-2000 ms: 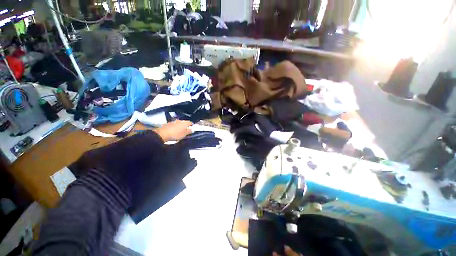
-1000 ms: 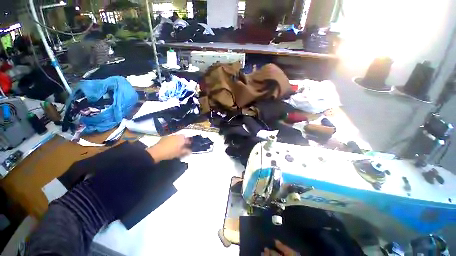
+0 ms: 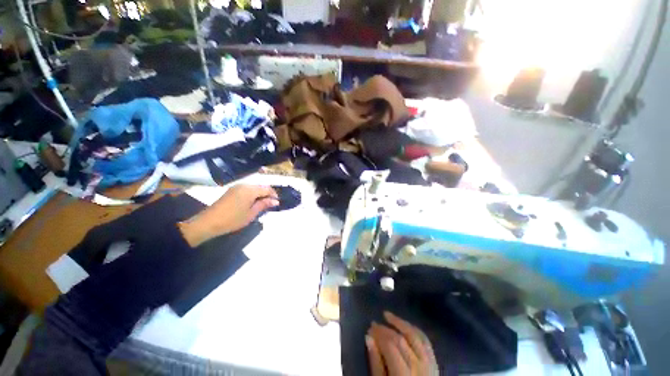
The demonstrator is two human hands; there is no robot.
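A black cut panel (image 3: pixel 470 330) lies under and in front of the head of the white and light-blue sewing machine (image 3: pixel 470 242). My right hand (image 3: pixel 400 345) lies flat on this panel, partly cut off by the bottom edge. My left hand (image 3: pixel 233 213) reaches over the stack of black panels (image 3: pixel 209 275) to a small pile of black strips (image 3: pixel 286 197). Its fingertips touch the pile's left end; whether they grip a strip cannot be told. The pale needle plate (image 3: pixel 330 286) shows left of the machine head.
A brown cloth heap (image 3: pixel 338 110), black cloth bunches (image 3: pixel 338 176) and white cloth (image 3: pixel 441 121) lie behind the machine. A blue bag (image 3: pixel 125 139) stands at the left. A small dark metal device (image 3: pixel 555 330) sits at the table's right. Dark thread cones (image 3: pixel 584 95) stand upper right.
The view has shifted, so the machine shows more fully. My left hand has stayed by the strip pile, its fingers now on the pile's edge. More of my right hand shows on the panel.
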